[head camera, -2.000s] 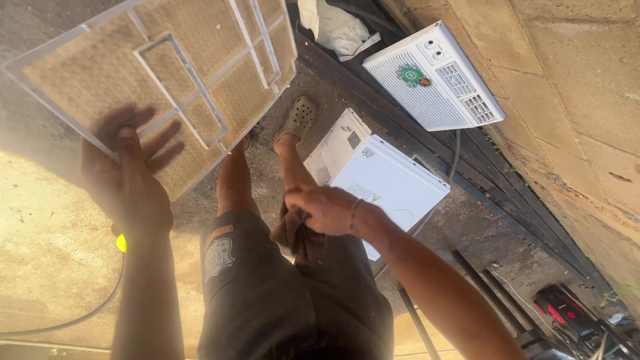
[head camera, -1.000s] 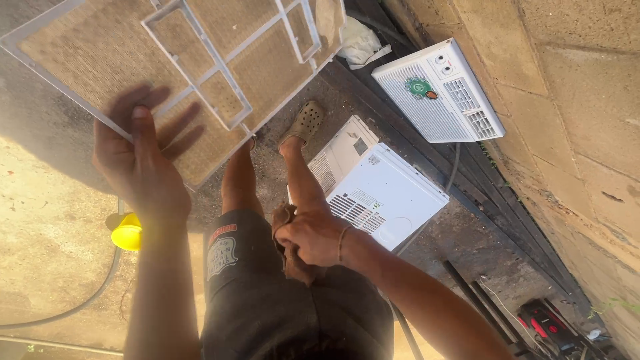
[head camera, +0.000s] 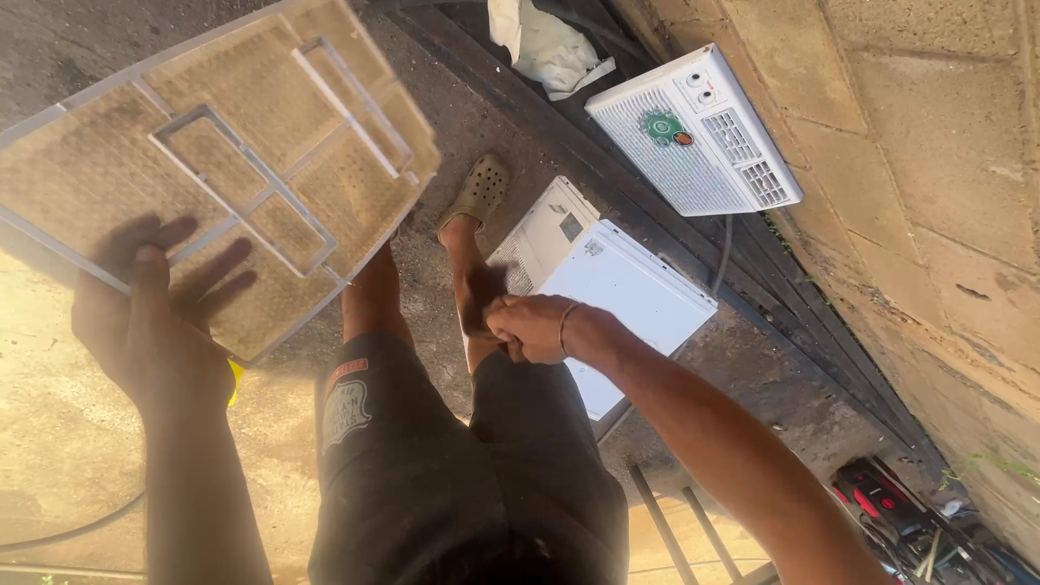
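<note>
My left hand (head camera: 162, 309) grips the lower left edge of a dusty mesh air filter (head camera: 276, 171) in a plastic frame, its fingers showing through the mesh. My right hand (head camera: 532, 325) is closed on a dark brown cloth (head camera: 485, 296), blurred, above my knee. Beyond that hand a white metal casing panel (head camera: 626, 292) lies on the ground, overlapping a beige vented panel (head camera: 540, 231). The white front grille (head camera: 691, 134) of a window air conditioner, with two knobs and a green sticker, leans near the wall.
A block wall (head camera: 918, 162) runs along the right, with dark metal beams (head camera: 731, 252) at its foot. A crumpled white bag (head camera: 552, 53) lies at the top. A black and red machine (head camera: 881, 500) stands at lower right. A hose (head camera: 73, 532) crosses the ground at lower left.
The filter has tilted and come lower in view, still in my left hand. My right hand has moved away from my lap with the cloth. The yellow object at left is now mostly hidden.
</note>
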